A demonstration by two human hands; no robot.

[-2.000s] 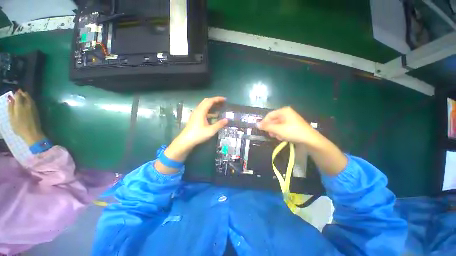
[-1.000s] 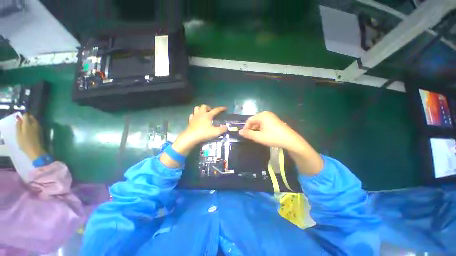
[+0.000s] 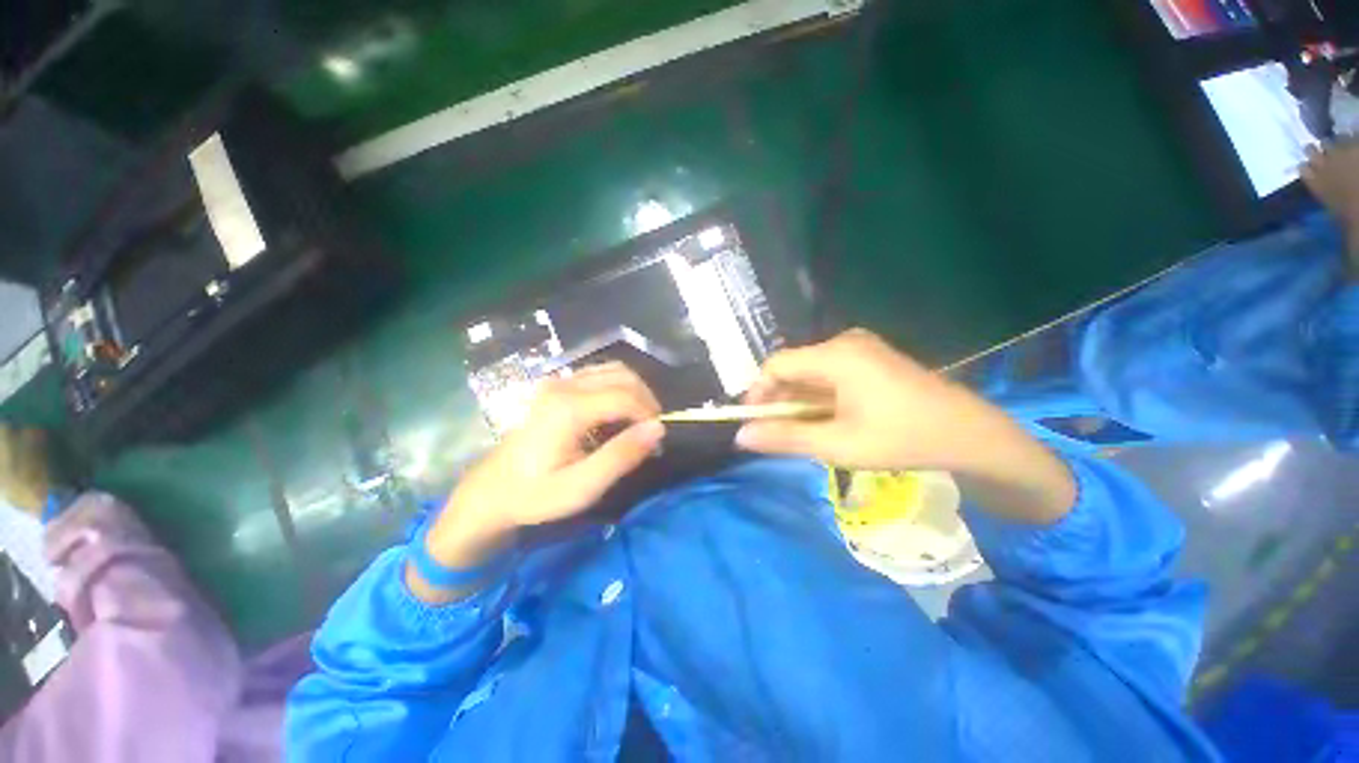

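My left hand (image 3: 574, 443) and my right hand (image 3: 835, 406) are close together in front of my blue smock. A narrow cream tape strip (image 3: 713, 413) is stretched between their fingertips, pinched at both ends. The open tablet (image 3: 611, 313) lies beyond my hands on the green bench, turned at an angle. It shows silvery parts at its left and a bright pale rectangle at its right. My hands and forearms hide its near edge. A blue band is on my left wrist.
A black block holding another open tablet (image 3: 161, 306) is at the upper left, near a white rail (image 3: 581, 87). A neighbour in pink (image 3: 127, 611) is at left. A neighbour in blue (image 3: 1245, 321) reaches to a white screen (image 3: 1259, 127). A yellow-and-white bundle (image 3: 899, 514) lies by my lap.
The view has tilted and shifted. My hands have come back from the tablet's far edge towards my body. The strip that hung from my right hand is now held taut between both hands.
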